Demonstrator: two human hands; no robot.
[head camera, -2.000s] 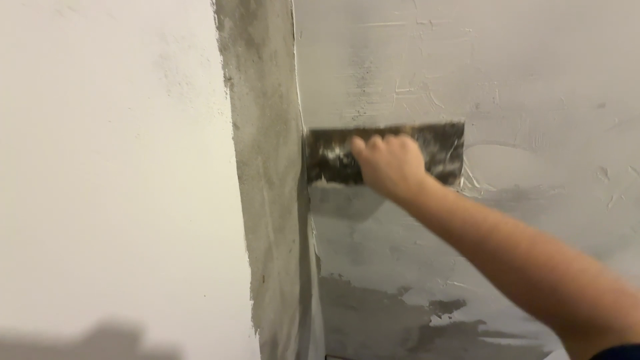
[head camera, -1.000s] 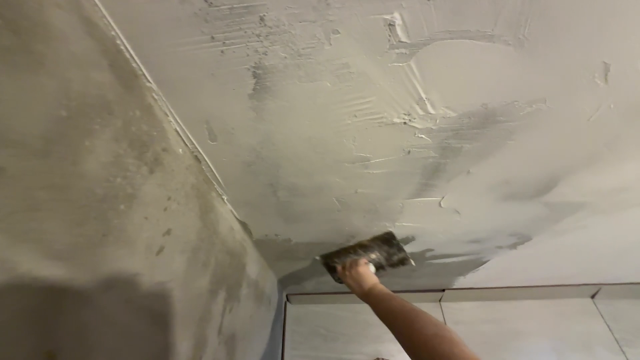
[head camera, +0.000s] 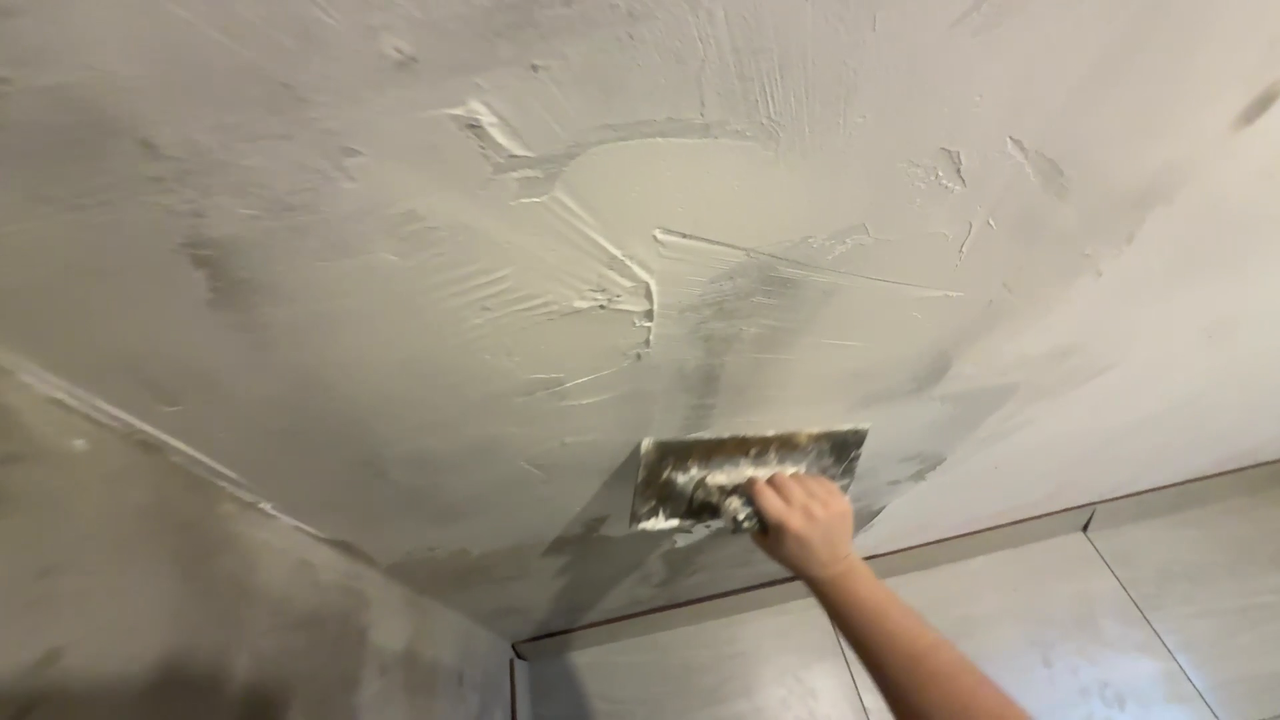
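Note:
My right hand (head camera: 808, 525) is closed around the handle of a rectangular plastering trowel (head camera: 750, 468), which is smeared with dark and white material. The trowel lies against the plastered surface (head camera: 420, 430), near its lower edge above the tiles, and casts a shadow to its lower left. Wet light plaster with raised ridges (head camera: 655, 290) spreads over the surface above the blade, with a smooth rounded patch among them. Darker grey patches show around the trowel. My left hand is out of the frame.
Large light tiles (head camera: 960, 610) with a dark-edged border run along the bottom right. A grey rough wall (head camera: 170, 580) meets the plastered surface at a corner on the lower left, where a pale ridge of plaster (head camera: 180, 450) runs along the joint.
The trowel in my right hand has come away from the corner joint, where it was two seconds ago. A long thin plaster ridge now shows above it. The view has shifted greatly.

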